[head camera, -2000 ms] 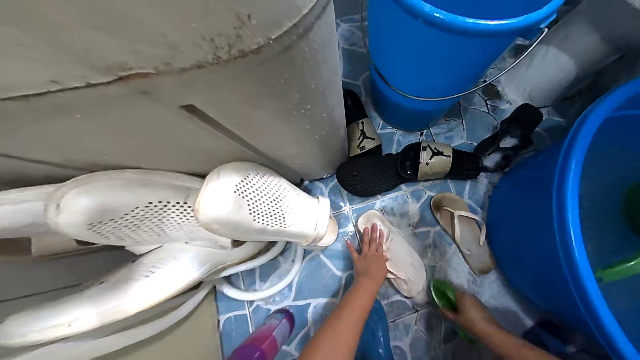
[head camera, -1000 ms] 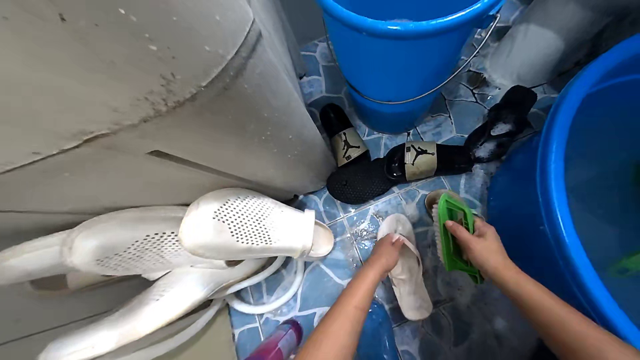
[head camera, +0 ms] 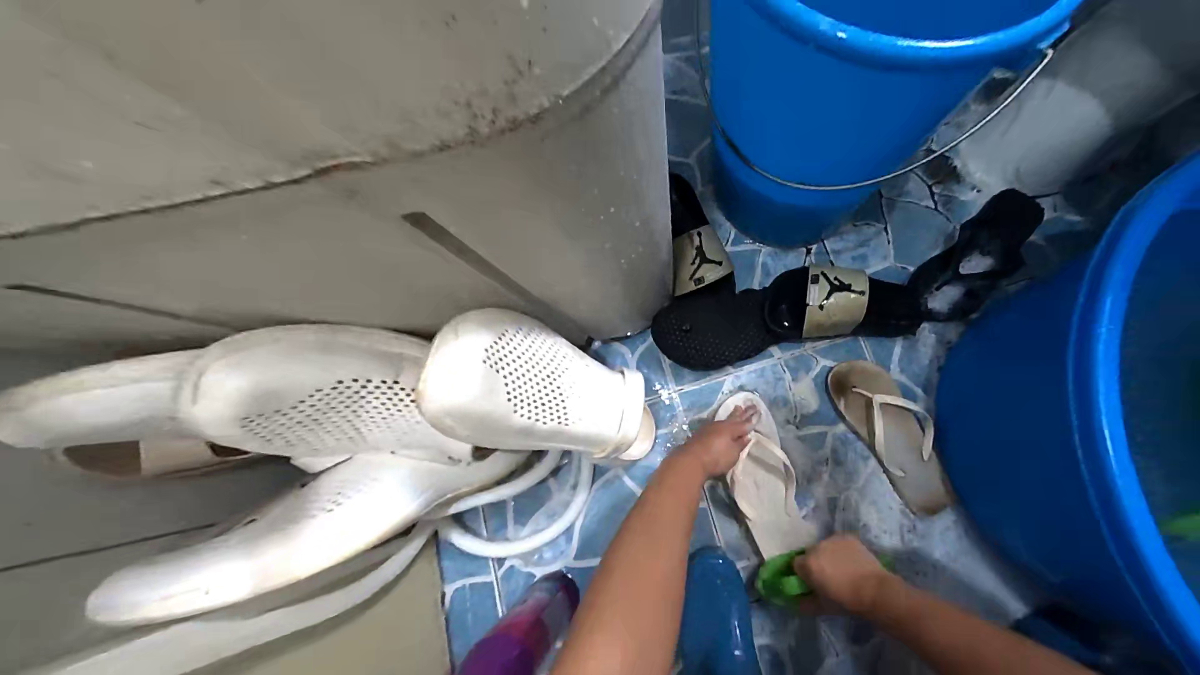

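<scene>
My left hand [head camera: 724, 442] presses on the toe end of a pale flip-flop [head camera: 764, 487], which lies sole down on the wet blue tiled floor. At the flip-flop's heel end, my right hand [head camera: 844, 572] grips a green scrubbing brush [head camera: 784, 577]; its bristles are hidden. A second flip-flop [head camera: 891, 436], tan with a pale strap, lies to the right, beside a large blue tub. Black slides with gold straps [head camera: 834, 302] lie beyond the flip-flops, along with another black piece of footwear [head camera: 980, 248] that has suds on it.
White perforated shoes [head camera: 534, 384] are piled at the left, above a coiled white hose [head camera: 562, 534]. A blue bucket [head camera: 806, 122] with a wire handle stands at the back, and the large blue tub [head camera: 1022, 412] at the right. A grey appliance-like body [head camera: 422, 187] fills the upper left.
My right hand has moved with the green brush from beside the tan flip-flop to the heel of the pale one. My left hand has shifted from its strap area to its toe end.
</scene>
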